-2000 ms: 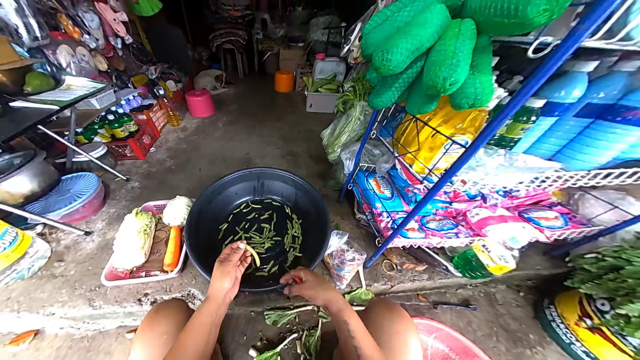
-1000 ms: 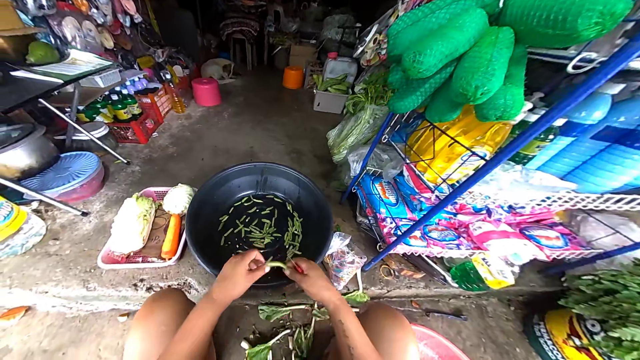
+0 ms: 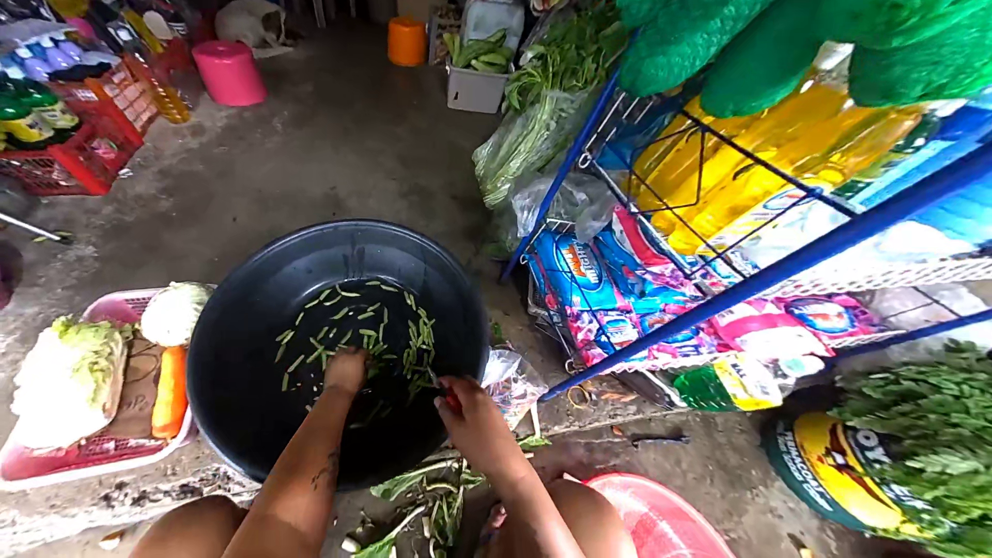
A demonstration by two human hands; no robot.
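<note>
A large black plastic basin (image 3: 256, 310) holds dark-looking water with many cut green bean pieces (image 3: 418, 341) floating in it. My left hand (image 3: 346, 372) reaches down into the basin among the pieces; its fingers are hidden, so I cannot tell what they touch. At the basin's right rim, my right hand (image 3: 465, 415) is closed on a small knife with a red handle (image 3: 452, 401), its short blade pointing over the water. Below the basin, leafy green trimmings (image 3: 434, 496) lie on the ground between my legs.
Left of the basin, a pink basket (image 3: 108, 457) holds Chinese cabbage (image 3: 70, 387), a carrot (image 3: 170, 391) and a round pale cabbage (image 3: 174, 314). A blue-framed rack (image 3: 744, 291) with detergent packs stands right. A pink basin (image 3: 659, 515) sits by my right knee, a plastic bag (image 3: 511, 384) beside the black basin.
My hands were together at the basin's near edge, holding a green piece. They are now apart: the left has gone down into the basin, the right is at its right rim. The view is closer.
</note>
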